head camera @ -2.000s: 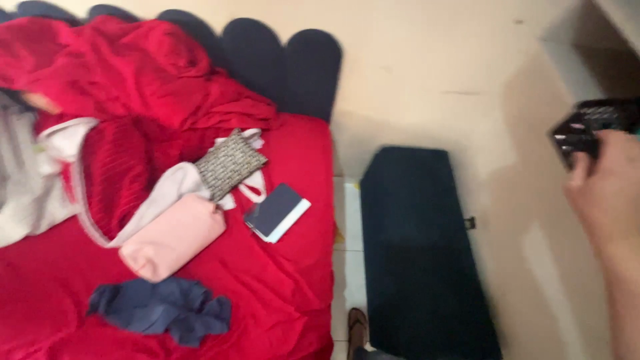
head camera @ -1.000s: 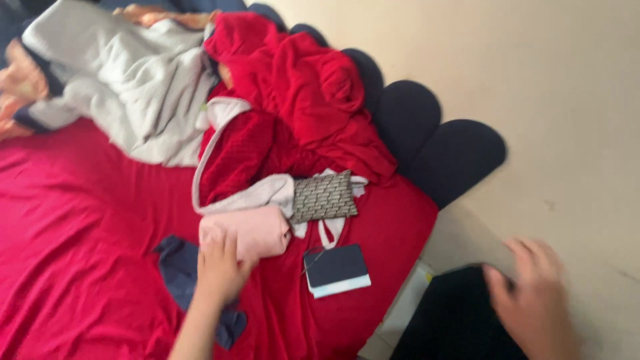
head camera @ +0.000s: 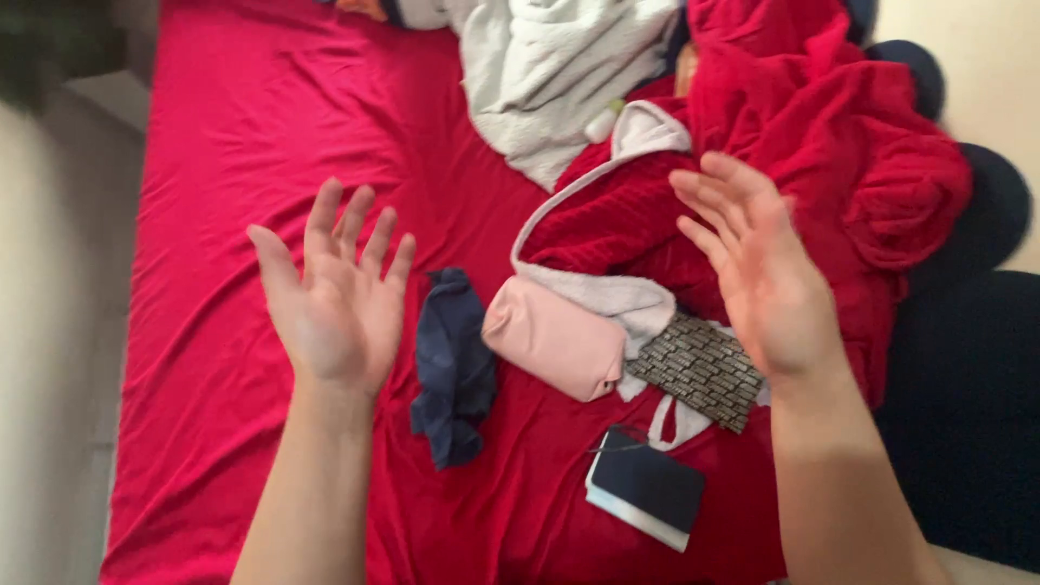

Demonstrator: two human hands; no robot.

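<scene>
Both of my hands are raised over a bed with a red sheet [head camera: 268,162], palms up and fingers spread. My left hand [head camera: 337,301] holds nothing; a crumpled dark blue cloth [head camera: 455,366] lies just right of it. My right hand [head camera: 756,268], also holding nothing, is above a red blanket with a white edge [head camera: 601,223]. Between the hands lies a pink pouch [head camera: 556,337], beside a patterned flat pouch [head camera: 699,366] that is partly over white fabric. Nearer me is a dark notebook [head camera: 646,487] with light page edges.
A pale grey fleece blanket [head camera: 536,81] and a bunched red blanket [head camera: 812,130] lie at the far side. A small white bottle-like item [head camera: 602,126] rests by the fleece. Dark scalloped padding [head camera: 975,211] borders the bed at right.
Two seconds ago my right hand held a dark object, which is out of sight now. My left hand, over the pink pouch one second ago, has moved left of it. The view has swung left.
</scene>
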